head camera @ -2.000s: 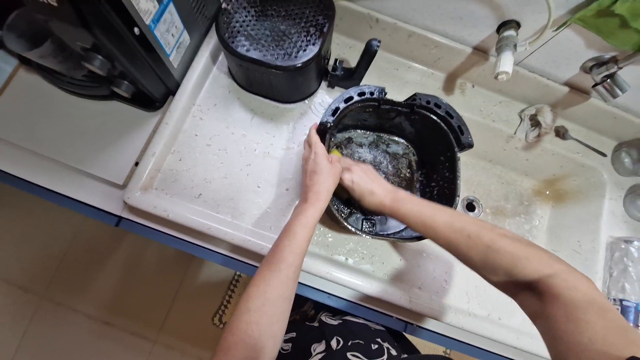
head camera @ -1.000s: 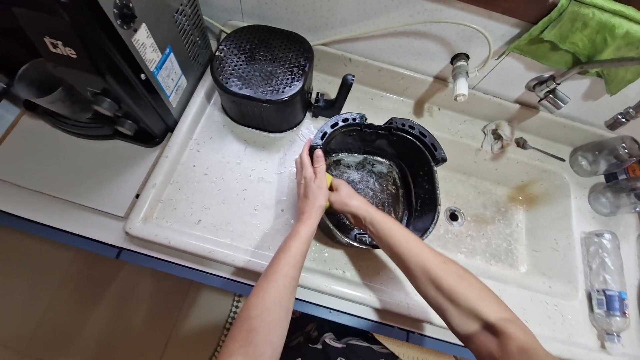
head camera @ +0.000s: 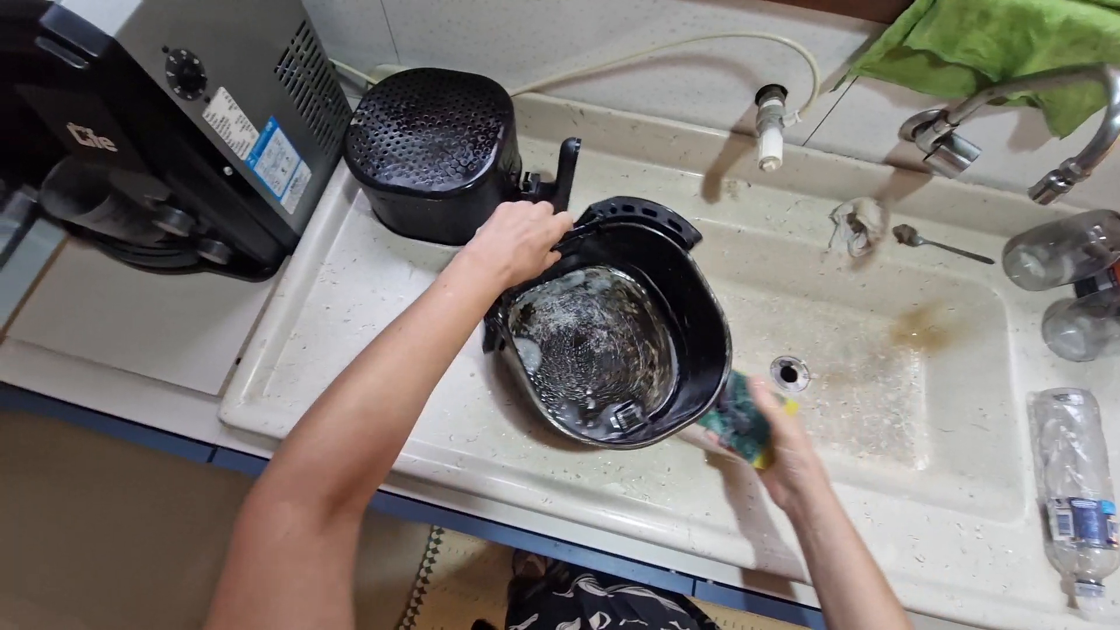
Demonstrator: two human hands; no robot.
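Note:
A black air fryer drawer (head camera: 700, 324), its bottom wet and foamy, is tilted over the left part of a pale sink (head camera: 875, 289). My left hand (head camera: 522, 241) grips its upper left rim. At the drawer's lower right outer side, my right hand (head camera: 787, 446) holds a green and yellow scrubbing sponge (head camera: 742, 420), partly blurred by motion. Behind my left hand, a black perforated air fryer basket (head camera: 429, 131) stands upside down, its base facing up. A black handle (head camera: 567, 171) rises close to its right side.
A countertop oven or coffee appliance (head camera: 201, 114) stands at left. Faucets (head camera: 941, 144) and a hose-fitted tap (head camera: 770, 131) project from the wall. A drain (head camera: 790, 374), a dirty spoon (head camera: 945, 245), a crumpled white item (head camera: 857, 227) and plastic bottles (head camera: 1076, 455) lie rightward. A green cloth (head camera: 980, 52) hangs above.
My right hand has come out of the drawer with the sponge and moved to its outer right side. My left hand has moved up along the rim. The drawer has turned and tilted.

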